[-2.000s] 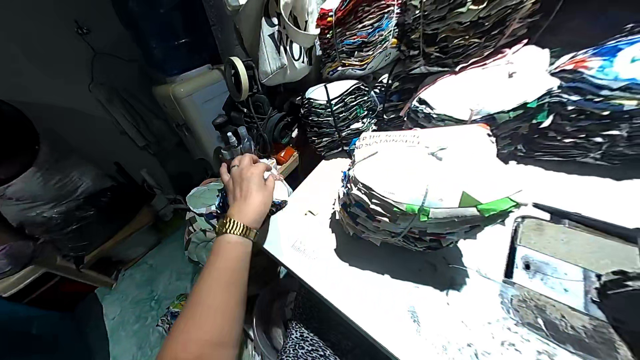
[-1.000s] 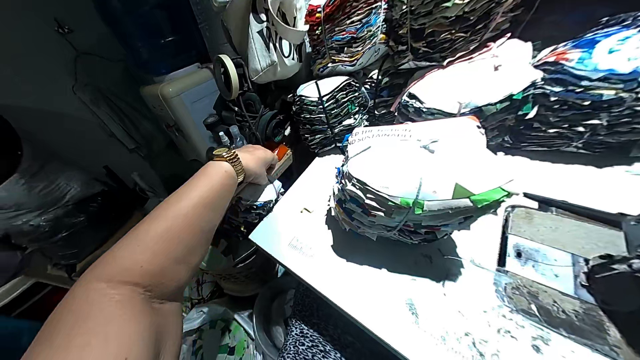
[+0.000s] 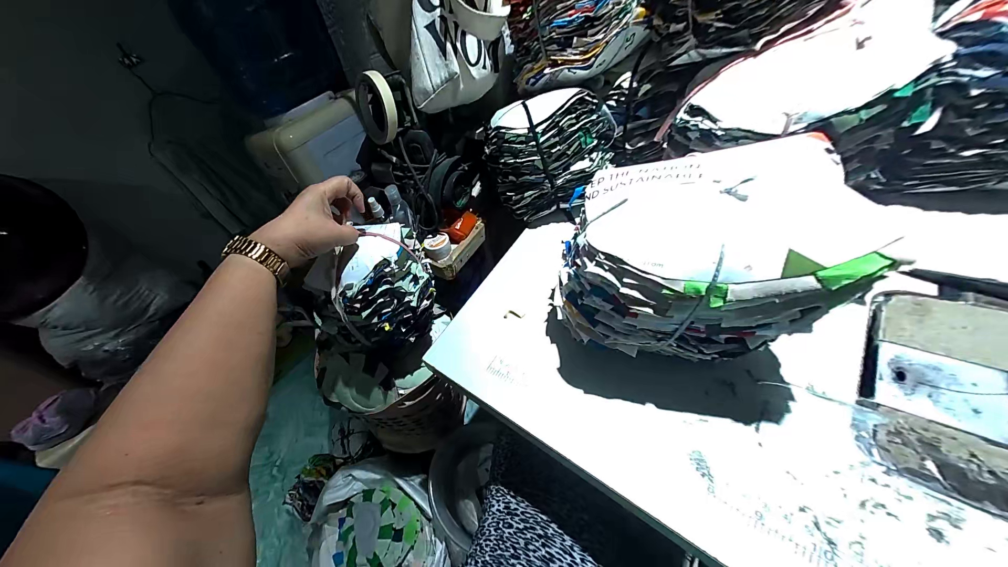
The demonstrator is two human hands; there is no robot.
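My left hand (image 3: 315, 220), with a gold-coloured watch or bracelet on the wrist, pinches a thin tie strip that runs around a small bundle of stacked cut pieces (image 3: 390, 295). This bundle hangs or rests above a woven basket (image 3: 417, 413) left of the table; which of the two I cannot tell. On the white table (image 3: 488, 354) sits a larger bundle of layered scraps (image 3: 709, 236), tied with string and topped by a white sheet with print. My right hand is outside the view.
A small box (image 3: 461, 256) holds a jar and an orange item. More tied bundles (image 3: 551, 146) stand behind the table. A tape roll (image 3: 376, 108) and a white tote bag (image 3: 457, 59) are at the back. A sack of scraps (image 3: 378, 524) and a metal basin (image 3: 449, 488) stand on the floor.
My left hand, a second ago beside the orange item, has moved left, and the small tied bundle now shows at its fingers. The large bundle stays on the table.
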